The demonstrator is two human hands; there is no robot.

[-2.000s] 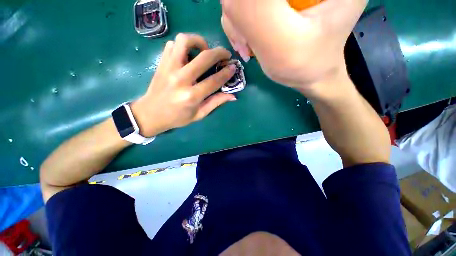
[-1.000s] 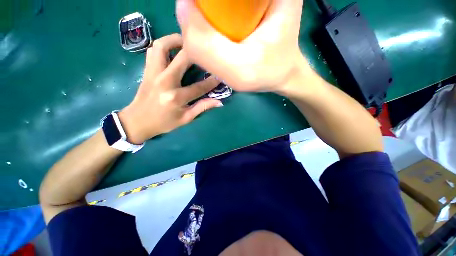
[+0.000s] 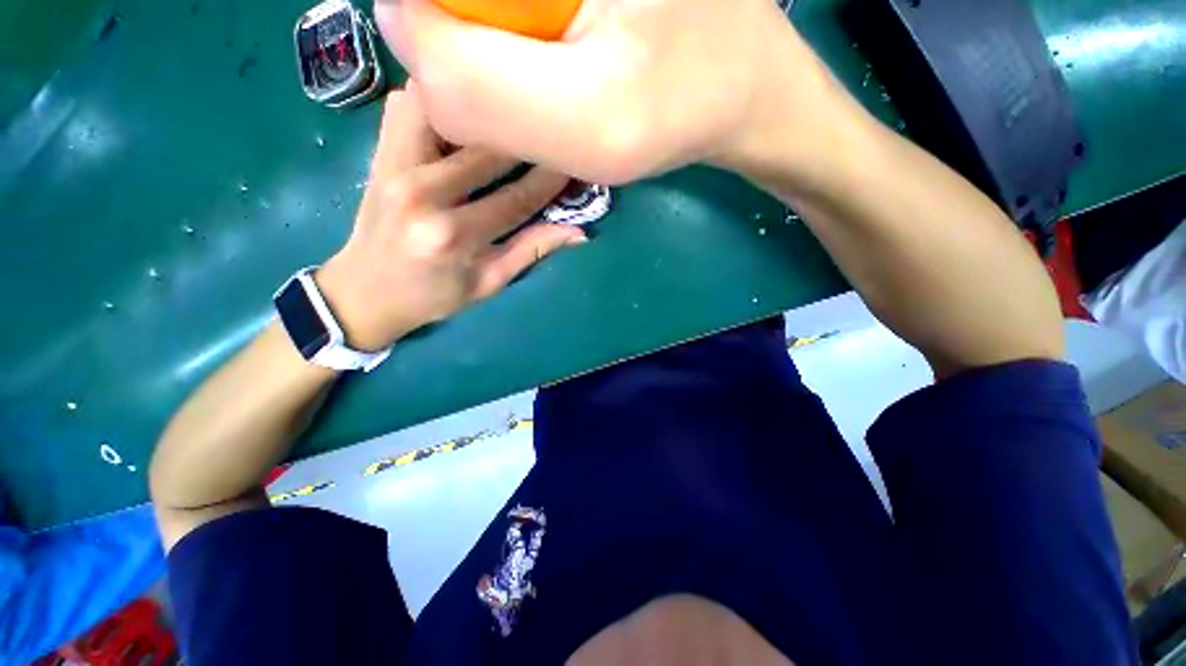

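My right hand (image 3: pixel 598 91) is gripped around the orange electric screwdriver (image 3: pixel 514 11), which is cut off by the top edge. Its tip is hidden behind the hand. My left hand (image 3: pixel 436 228) lies on the green bench, with fingers and thumb holding a small silver-rimmed watch-like unit (image 3: pixel 581 204). The right hand is above this unit and covers part of it. A second watch-like unit (image 3: pixel 336 55) lies loose on the bench at the upper left, dark centre up.
The black power supply box (image 3: pixel 982 98) lies on the green bench (image 3: pixel 650 299) at the right. Tiny screws or specks and a small white ring (image 3: pixel 111 454) are at the left. Cardboard boxes (image 3: pixel 1151 455) and a person's light sleeve (image 3: pixel 1145 312) are at the right.
My right hand with the screwdriver has moved left, over the left hand's fingers, and now covers more of the held unit. The left hand keeps its hold. The whole view has shifted slightly.
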